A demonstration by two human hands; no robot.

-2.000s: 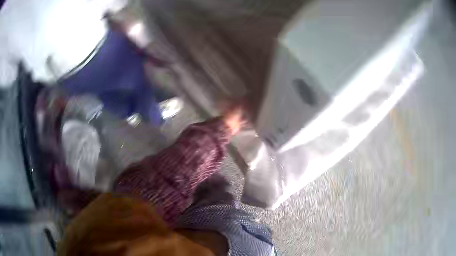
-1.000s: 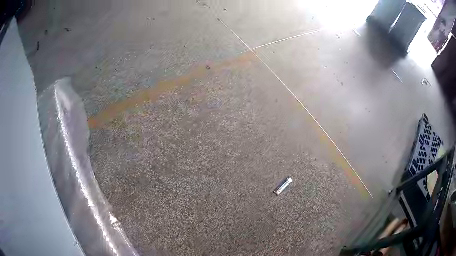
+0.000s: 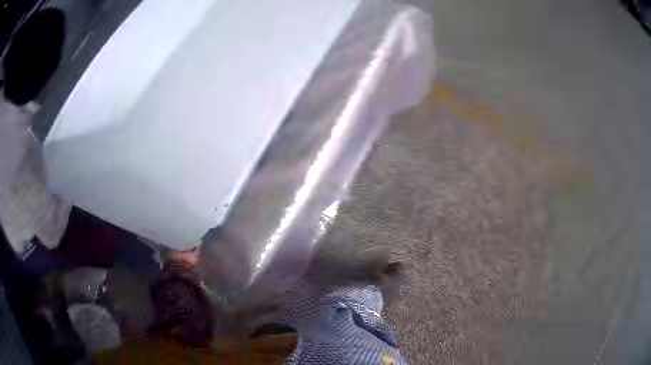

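The white sheet-metal housing [image 3: 193, 107] fills the upper left and middle, its near corner pointing down towards me. Clear, shiny bubble wrap [image 3: 321, 157] runs along its right edge. My left hand [image 3: 184, 256], in a maroon sleeve, is at the housing's lower edge. It is small, blurred and partly hidden, so its grip cannot be told. I cannot make out my right hand. Blue-grey checked fabric [image 3: 342, 324] shows at the bottom, with a dark blurred shape beside it.
Speckled grey floor [image 3: 464, 249] with a blurred yellow line [image 3: 471, 107] lies to the right. Mustard cloth [image 3: 214, 353] crosses the bottom edge. Pale crumpled material [image 3: 25, 178] is at the far left. A dark round shape [image 3: 34, 55] is at the upper left.
The view has swung from the open floor back to the housing. The maroon sleeve and checked fabric are in view again; the small white object and bench-side items are out of view.
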